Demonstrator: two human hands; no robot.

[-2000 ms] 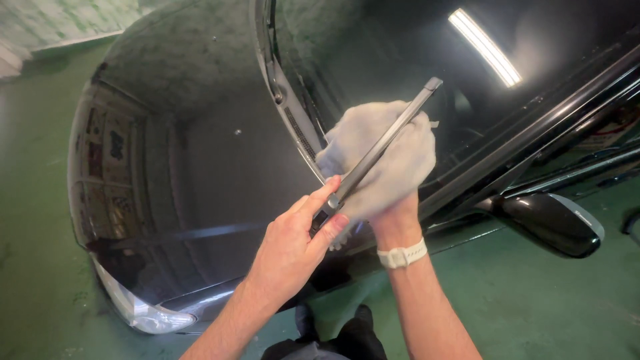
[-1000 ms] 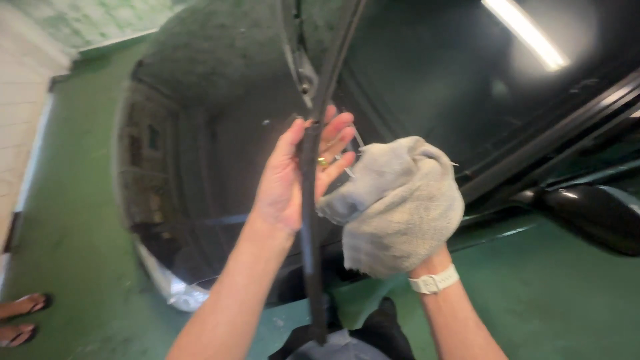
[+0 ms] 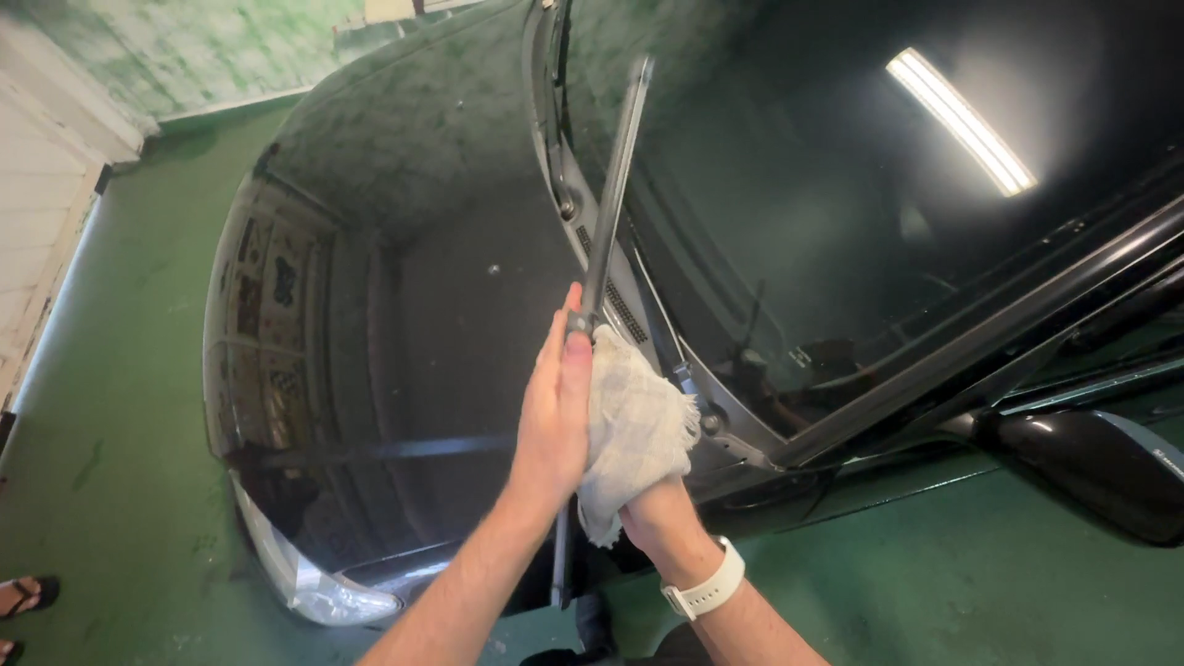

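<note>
A black wiper blade [image 3: 618,185] is held at its middle by my left hand [image 3: 555,407], with the thumb beside the connector. It slants upward above the cowl, and its lower end shows below my hands. My right hand [image 3: 652,513] is wrapped in a pale checked cloth [image 3: 638,416] with frayed edges, which lies against the blade just below the connector; the fingers are hidden in the cloth. Beyond them is the black car's windshield [image 3: 786,231]. A metal wiper arm [image 3: 659,305] stretches along the windshield's base.
The car's hood [image 3: 453,277] spreads out left of my hands, with a headlight [image 3: 324,592] at its near corner. The side mirror [image 3: 1082,472] sticks out at the right. A person's sandaled foot [image 3: 28,597] is on the green floor [image 3: 120,370] at the lower left.
The blade has swung from rising close before the view to slanting away over the cowl. The clothed right hand, apart from the blade one second ago, is now against it beside my left hand.
</note>
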